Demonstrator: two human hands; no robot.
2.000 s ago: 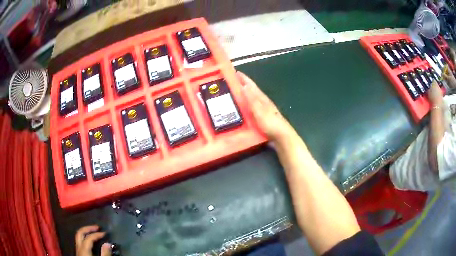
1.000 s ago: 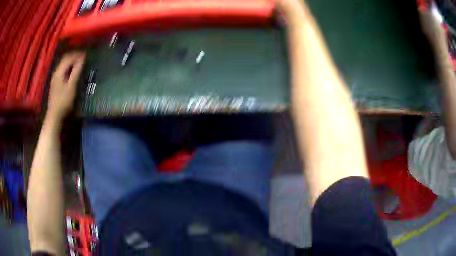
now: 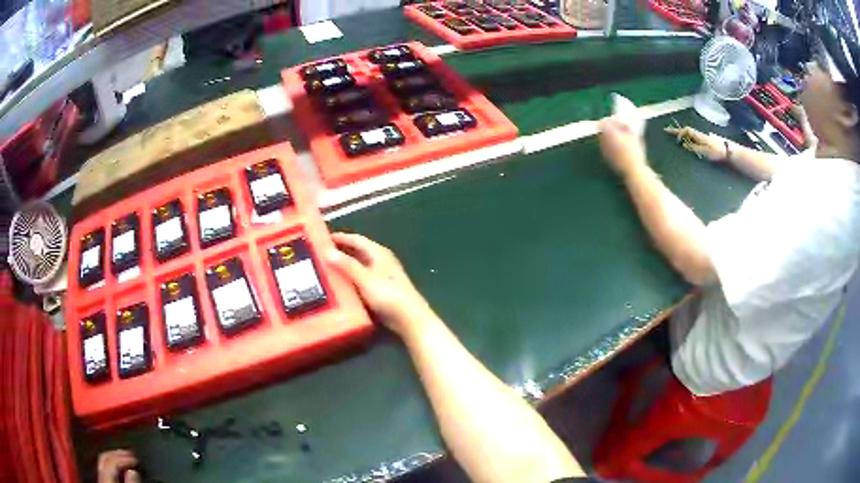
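A red foam tray (image 3: 217, 363) lies in front of me, with a black device unit (image 3: 297, 274) in each pocket, in two rows. The units show white labels and round gold-yellow marks. My right hand (image 3: 375, 275) rests against the tray's right edge, fingers on the rim. My left hand (image 3: 117, 466) is mostly cut off by the bottom edge; only some fingers show below the tray's front left, and what it holds is hidden. Small black plugs (image 3: 226, 432) lie scattered on the green mat in front of the tray, among a few shiny white bits.
A second red tray of units (image 3: 344, 170) stands behind, another (image 3: 490, 36) farther back. Stacked red trays (image 3: 33, 396) and a small fan (image 3: 38, 243) are at left. A tan board (image 3: 174, 141) lies behind my tray. A seated person (image 3: 754, 255) works at right.
The view has swung down and then up again, to the right, bringing the trays behind and the person at right into view. My right hand remains at the tray's right edge.
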